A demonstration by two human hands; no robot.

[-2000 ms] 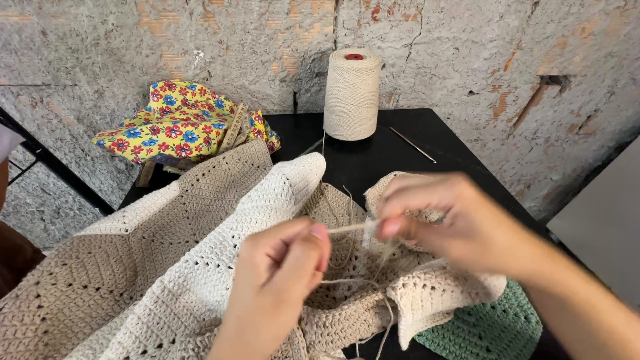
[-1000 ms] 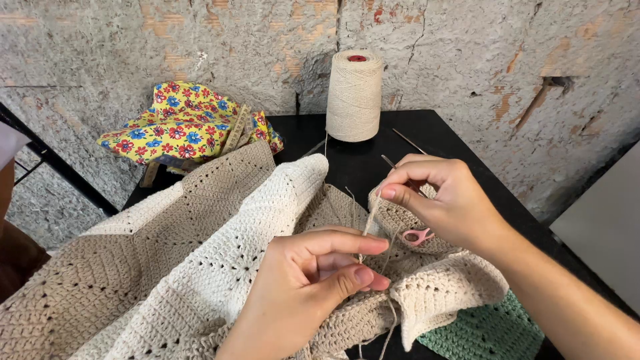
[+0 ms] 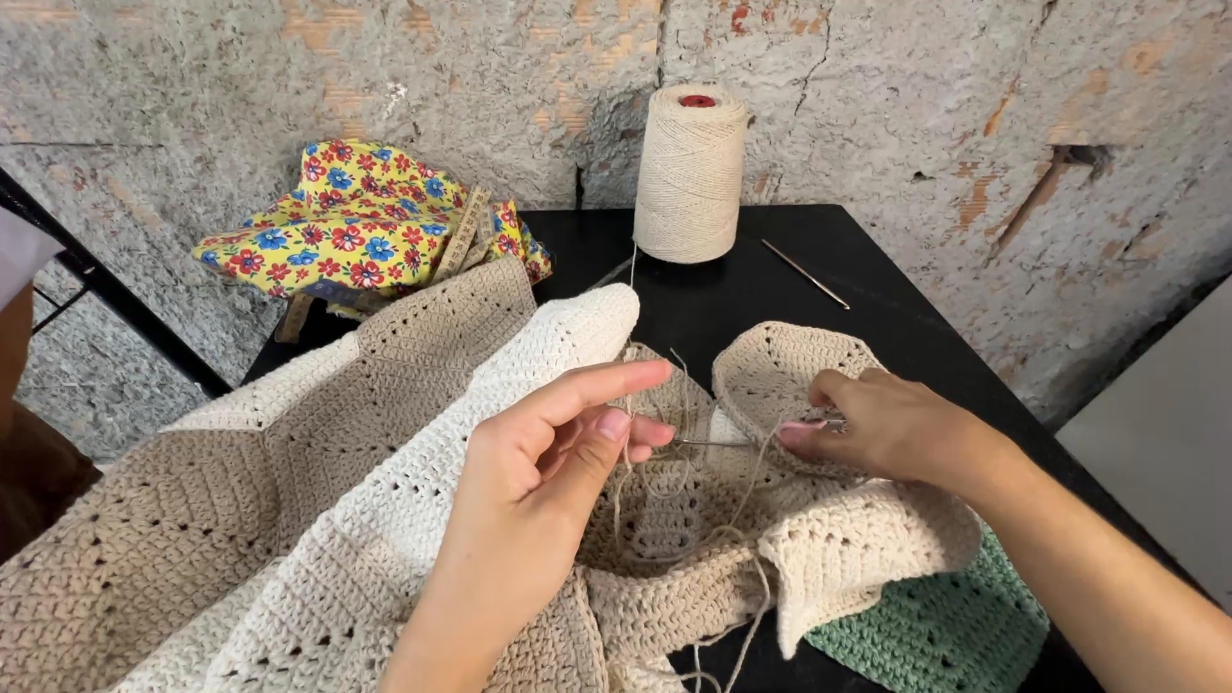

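Note:
My left hand [image 3: 568, 452] pinches a strand of beige yarn [image 3: 628, 462] between thumb and fingers, above crocheted pieces. To its right, my right hand [image 3: 881, 423] has its fingertips closed on a small tool with pink and metal parts, mostly hidden; its kind cannot be told. A thin metal shaft [image 3: 712, 443] lies between the hands, and whose grip it belongs to is unclear. Beige crochet [image 3: 674, 602] is under both hands, with loose yarn ends over it. A cream crocheted strip [image 3: 385, 491] runs beneath my left forearm, and a round-edged beige piece [image 3: 770, 366] lies beside my right hand.
A cone of cream yarn [image 3: 691, 178] stands at the back of the black table [image 3: 885, 279], its strand running down. A metal crochet hook [image 3: 806, 274] lies to its right. Yellow floral cloth [image 3: 356, 217] and a measuring tape [image 3: 464, 231] are at back left; green crochet [image 3: 943, 616] is at lower right.
My right hand has moved away from my left, down and to the right, over where pink handles showed one second ago. My left hand remains on the yarn.

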